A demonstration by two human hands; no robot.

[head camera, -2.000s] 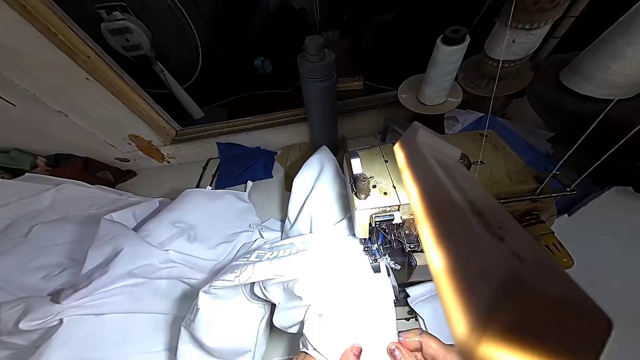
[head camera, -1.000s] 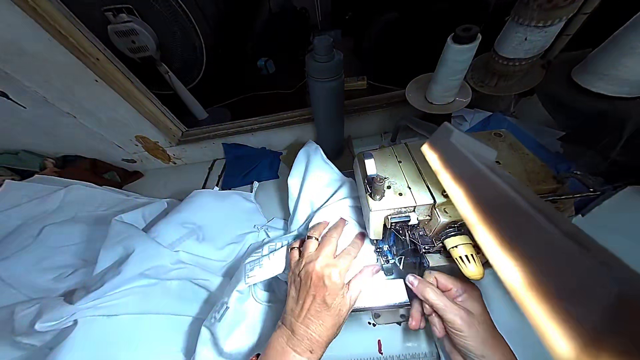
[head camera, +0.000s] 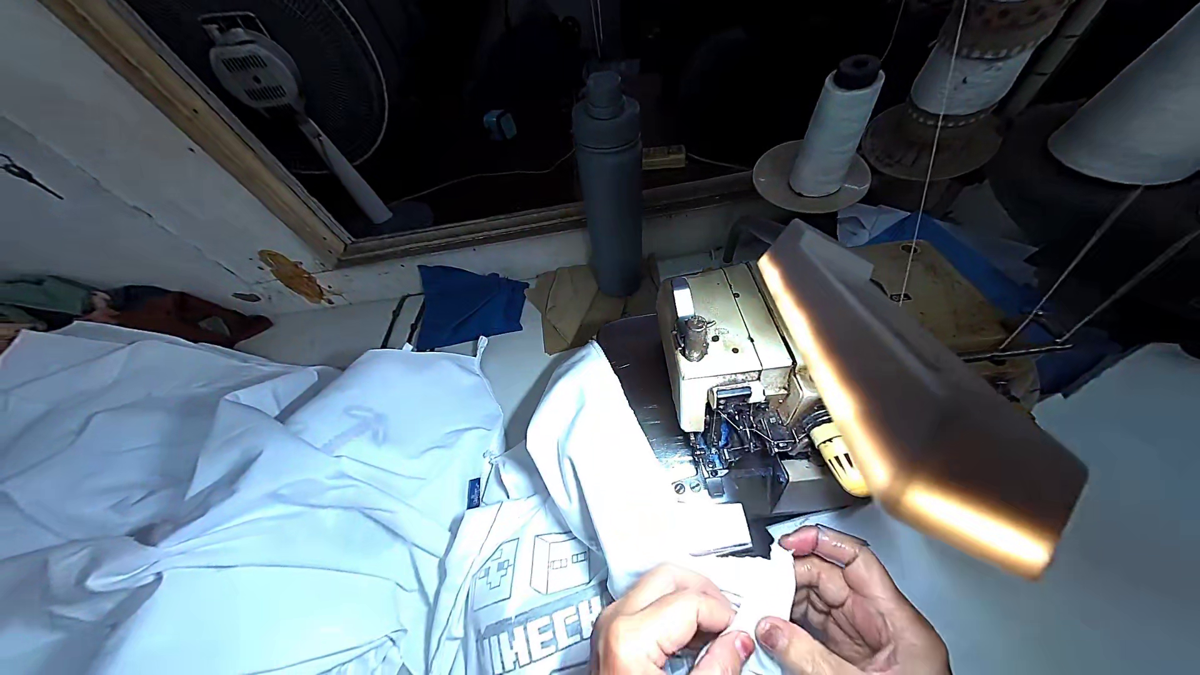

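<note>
White fabric with printed drawings and lettering point(head camera: 544, 572) lies in front of the overlock sewing machine point(head camera: 727, 347), one folded part rising at the left of its needle area. My left hand point(head camera: 666, 619) pinches an edge of this white cloth near the bottom of the view. Close to its right, my right hand point(head camera: 844, 600) holds the same edge between thumb and fingers. Both hands are just below the machine's front plate. The machine's looper area stands uncovered, with a yellow handwheel point(head camera: 837, 457) at its right.
A lit lamp point(head camera: 919, 403) hangs over the machine's right side. A large heap of white fabric point(head camera: 234, 487) covers the left. Behind stand a dark bottle point(head camera: 609, 187) and thread cones point(head camera: 834, 131). Blue cloth scraps point(head camera: 472, 306) lie near the window ledge.
My left hand has left the cloth beside the needle area and come down toward me. My right hand has moved from the machine's front to the cloth edge.
</note>
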